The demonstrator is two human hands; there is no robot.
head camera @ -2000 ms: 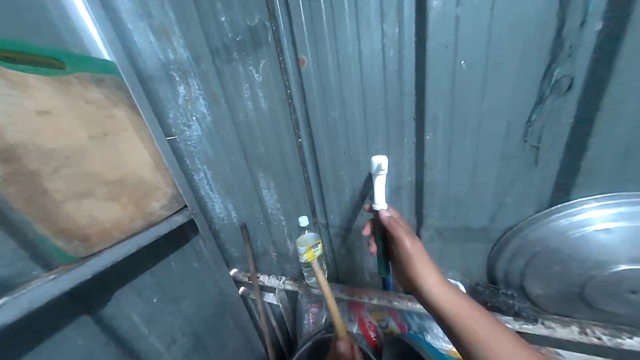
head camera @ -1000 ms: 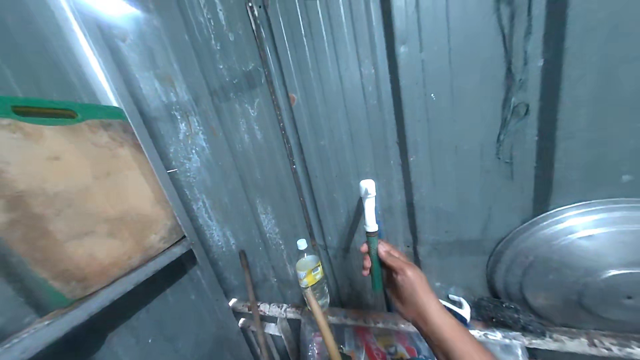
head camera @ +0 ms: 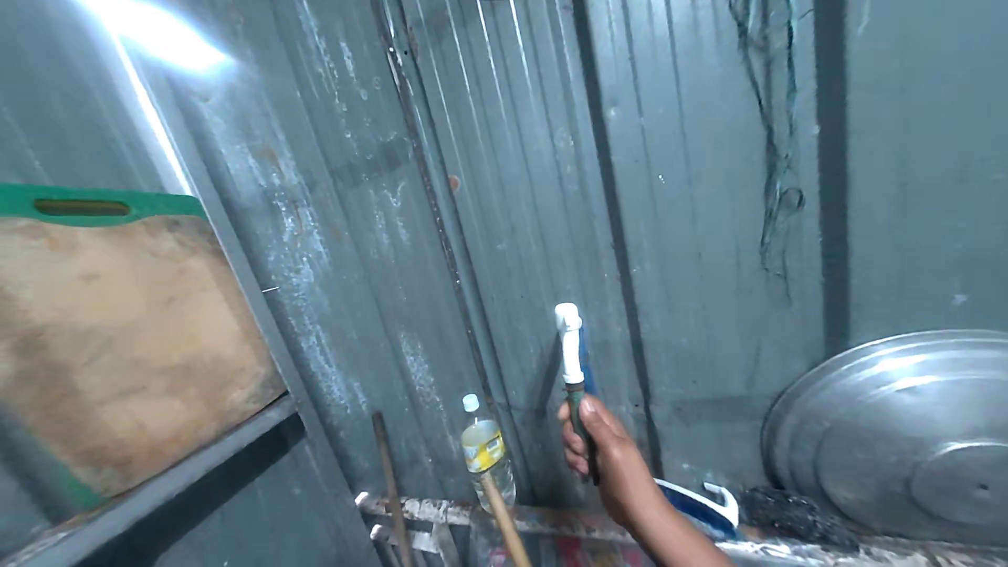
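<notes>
My right hand (head camera: 602, 445) is closed around a dark green hose or pipe that stands upright by the corrugated metal wall. A white plastic pipe fitting (head camera: 571, 346) with a bent top caps it, just above my fingers. Something blue shows behind the fitting. To the left of the hand, a clear plastic bottle (head camera: 482, 453) with a yellow label and pale cap leans near the wall. A wooden stick (head camera: 504, 516) rises in front of the bottle from the bottom edge. My left hand is out of the frame.
A worn cutting board (head camera: 126, 315) with a green rim stands on a metal ledge (head camera: 189, 472) at left. At right a large round metal lid or tray (head camera: 906, 441) leans on the wall. A blue-and-white plastic item (head camera: 697, 508) and a dark scrubber-like bundle (head camera: 795, 512) lie low between.
The view has shifted. The hand at the bottom of the wooden stick, seen two seconds ago, is no longer in view. My right hand still grips the green piece below the white fitting.
</notes>
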